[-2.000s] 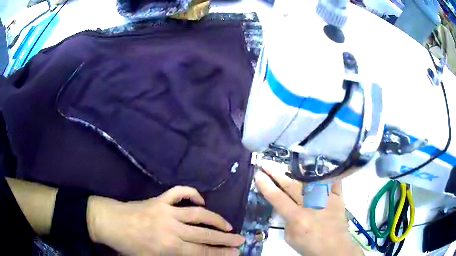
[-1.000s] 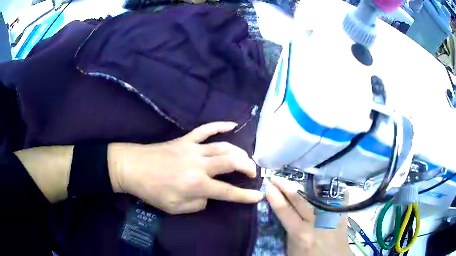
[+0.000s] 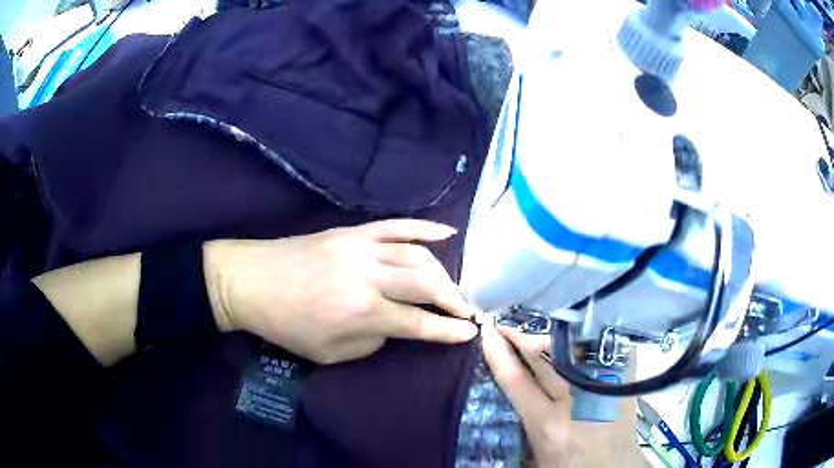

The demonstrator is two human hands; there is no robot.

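Observation:
The dark plum lining [image 3: 219,183] of the jacket fills the left and middle of the view. A plaid hem band [image 3: 492,416] runs along its right edge under the sewing machine head [image 3: 604,174]. My left hand [image 3: 338,292] lies flat on the lining, fingertips at the hem edge beside the presser foot [image 3: 489,320]. My right hand [image 3: 558,411] is partly hidden behind the grey-blue round attachment [image 3: 596,398]; its fingertips touch the hem just below the foot. Whether its fingers pinch the cloth is unclear. A black care label [image 3: 267,393] lies below my left hand.
Scissors with green and yellow handles [image 3: 750,416] and blue thread snips [image 3: 672,439] lie on the table at lower right. A dark object [image 3: 809,439] sits at the right edge. A pale blue bin [image 3: 777,41] stands at upper right.
Over two seconds my left hand has moved up and right to the hem at the foot. The pocket-like plum piece has shifted upward, and the care label has come into view.

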